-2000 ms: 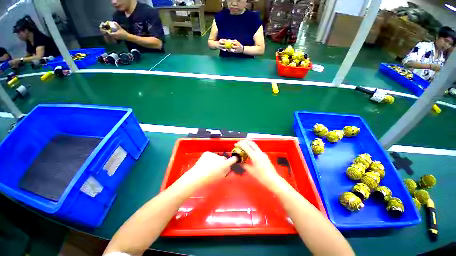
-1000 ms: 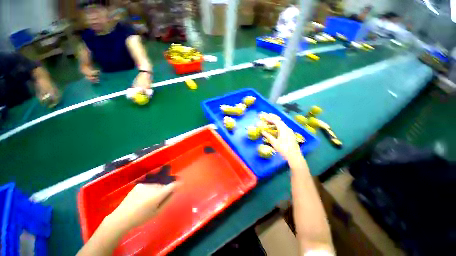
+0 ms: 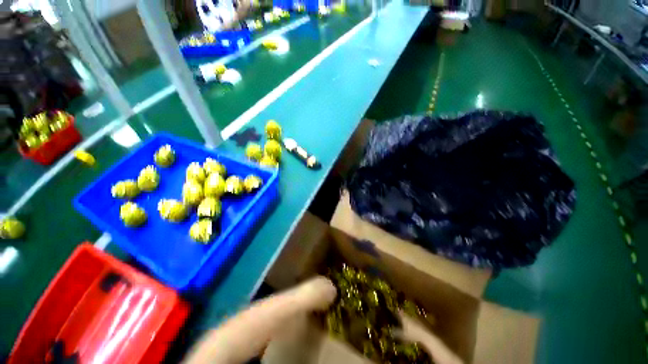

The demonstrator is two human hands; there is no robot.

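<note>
A brown open-flapped carton (image 3: 419, 256) stands low beside the table, with loose gold microphone grilles (image 3: 362, 302) inside. My left hand (image 3: 309, 295) reaches over the carton's left side, its fingertips at the grilles. My right hand (image 3: 416, 338) is low in the carton, blurred and partly cut off by the bottom edge. Whether either hand holds a grille cannot be told. The blue tray (image 3: 241, 238) on the table holds several gold grilles. The red tray (image 3: 167, 323) at lower left has dark foam pieces (image 3: 110, 281) in it and is cut off.
A crumpled black plastic bag (image 3: 469, 185) bulges behind the carton. A slim black-and-pale tool (image 3: 302, 153) and several grilles (image 3: 272, 149) lie near the table edge. Metal posts (image 3: 177, 71) rise along the line. A small red tray (image 3: 50, 148) stands across it. A person's patterned sleeve shows at the top.
The view has swung right and down to the carton. My right hand has left the blue tray; both hands are now at the carton. My left hand has left the red tray.
</note>
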